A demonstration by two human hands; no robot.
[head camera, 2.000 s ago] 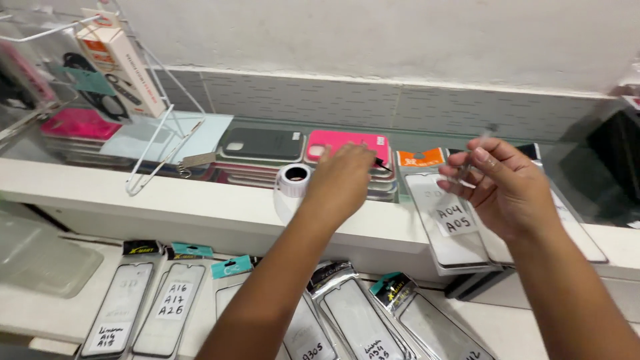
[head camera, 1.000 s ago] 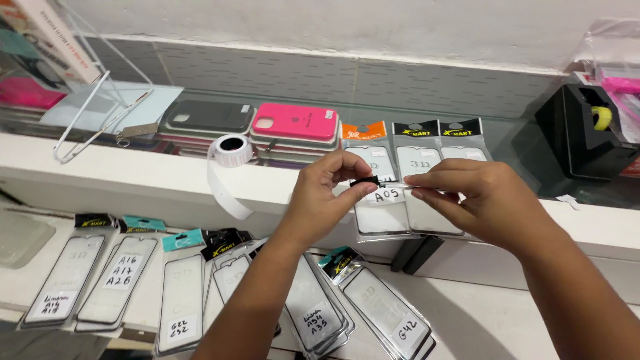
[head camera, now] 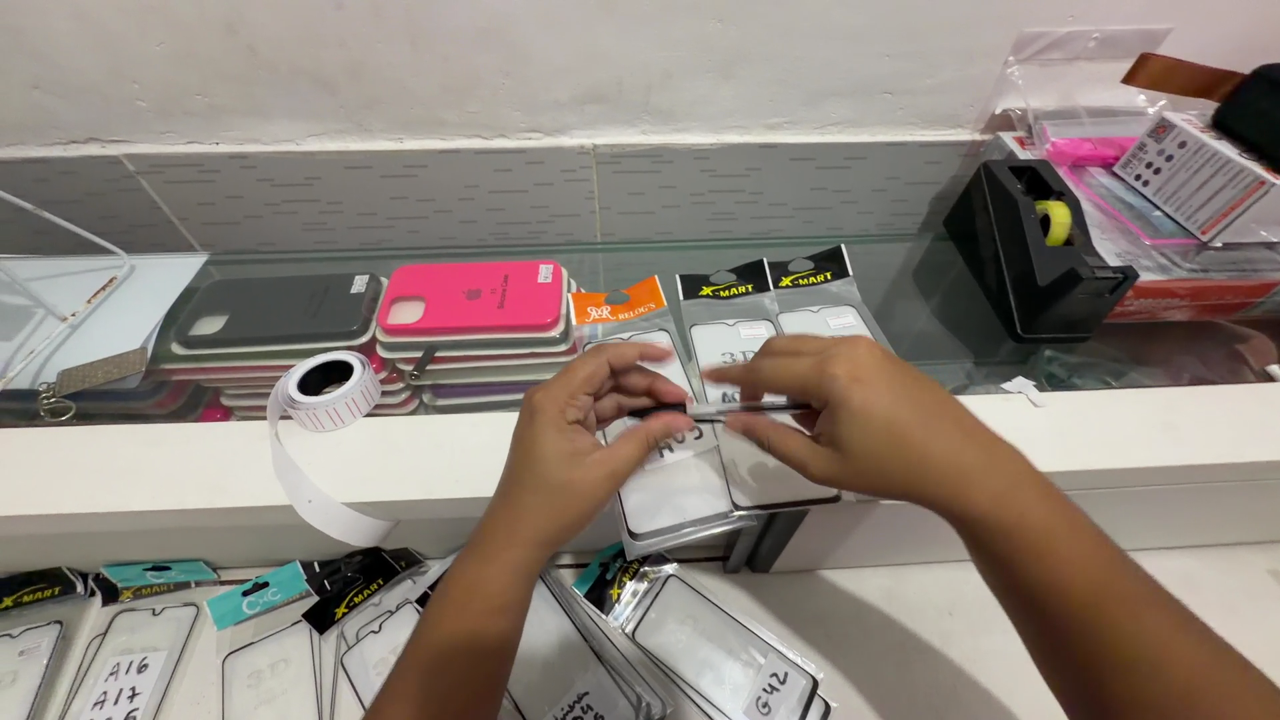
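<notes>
Between both hands lies a slim pen (head camera: 735, 409) with a dark end at the left and a clear barrel. My left hand (head camera: 605, 430) pinches the dark end between thumb and fingers. My right hand (head camera: 830, 415) grips the clear barrel, its forefinger raised and blurred. Beneath the hands, packaged screen protectors (head camera: 675, 500) lie on the white ledge, one with an orange header and two with black headers. A handwritten label shows partly under my left hand. Left of the hands, a roll of white label tape (head camera: 333, 392) stands with its loose strip hanging over the ledge.
Stacked phone cases, topped by a pink one (head camera: 480, 298) and a dark grey one (head camera: 275, 310), stand behind the roll. A black tape dispenser (head camera: 1035, 255) and boxes (head camera: 1200, 175) are at the right. More packaged protectors (head camera: 725, 635) lie on the lower shelf. A small paper scrap (head camera: 1021, 390) is on the ledge.
My hands were apart two seconds ago, the left near the label roll; they came together at the pen above the protectors. The view has shifted right.
</notes>
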